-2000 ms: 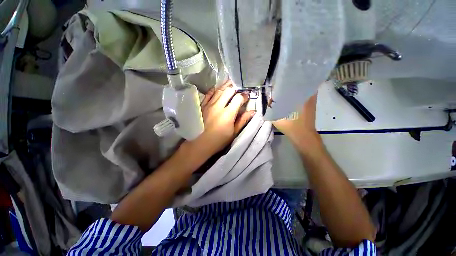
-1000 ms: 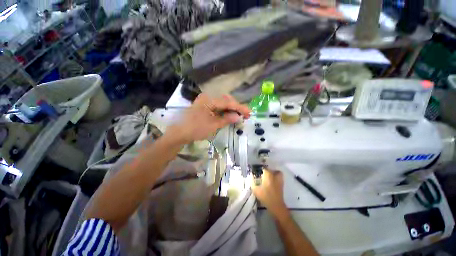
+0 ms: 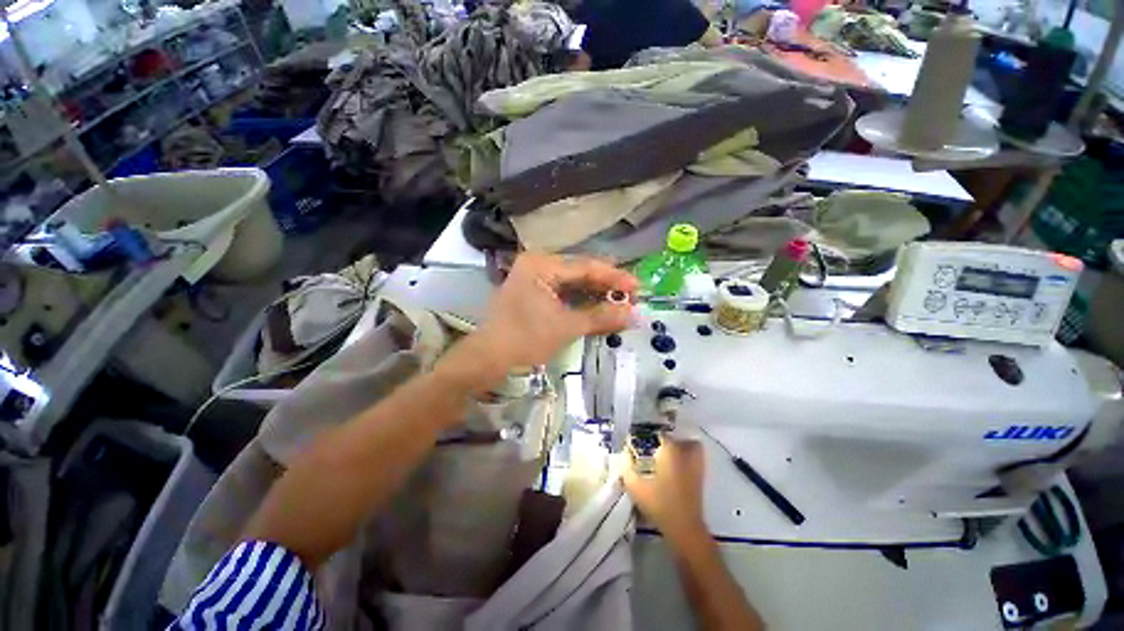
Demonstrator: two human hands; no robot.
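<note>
My left hand [image 3: 561, 308] is raised over the left end of the machine head [image 3: 838, 382]. Its fingertips pinch what looks like a thin metal tool [image 3: 672, 303]; its outline is blurred. My right hand [image 3: 669, 478] is low beside the needle area, its fingertips by the dark tension parts [image 3: 645, 441]; its grip is unclear. Grey-taupe cloth [image 3: 431, 493] lies left of the needle, with a dark brown piece [image 3: 537, 518] on it. Paler cloth [image 3: 573, 561] runs from the bright needle area towards me. The presser foot cannot be made out in the glare.
A black-handled tool [image 3: 770, 489] lies on the bed to the right. A green bottle [image 3: 672, 265], tape roll [image 3: 741, 307] and control panel [image 3: 982, 296] are at the back. Garment bundles [image 3: 666, 136] are heaped beyond. A pale bin [image 3: 222, 197] stands left. A thread cone [image 3: 939, 93] stands back right.
The view has tilted up from the bed to the whole machine. My left hand has left the cloth by the needle and risen to the head's top. My right hand remains low by the needle area.
</note>
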